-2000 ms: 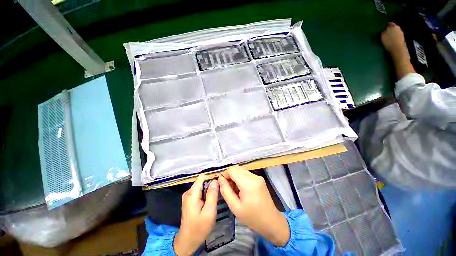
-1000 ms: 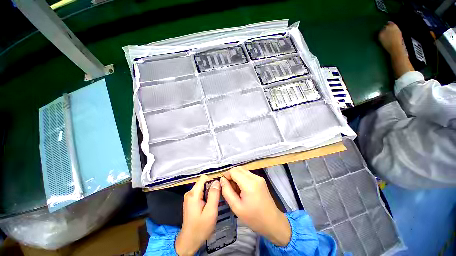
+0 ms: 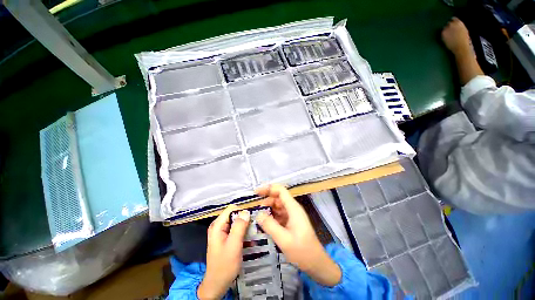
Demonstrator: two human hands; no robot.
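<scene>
A slotted housing (image 3: 258, 269) is held upright at the near edge of the tray, its silvery slotted face showing. My left hand (image 3: 226, 246) grips its upper left end, with the thumb on the face. My right hand (image 3: 293, 234) is at its upper right end, thumb pressed on the face and index finger raised behind the top edge. Whether a small piece lies under the thumbs cannot be told. The compartment tray (image 3: 202, 181) lies beyond my hands, with several slotted housings (image 3: 340, 106) in its right and upper pockets.
A light-blue adhesive sheet (image 3: 111, 158) lies left of the tray, near a grey post (image 3: 70, 47). A slotted plate (image 3: 392, 96) lies right of the tray. Cardboard (image 3: 352, 178) shows under the tray. A spare tray (image 3: 405, 234) is lower right. A person's arm (image 3: 469, 58) rests at the right.
The housing has tilted, so its face looks brighter and more of its top end shows. My thumbs have moved apart, and my right index finger has lifted. The view has shifted slightly.
</scene>
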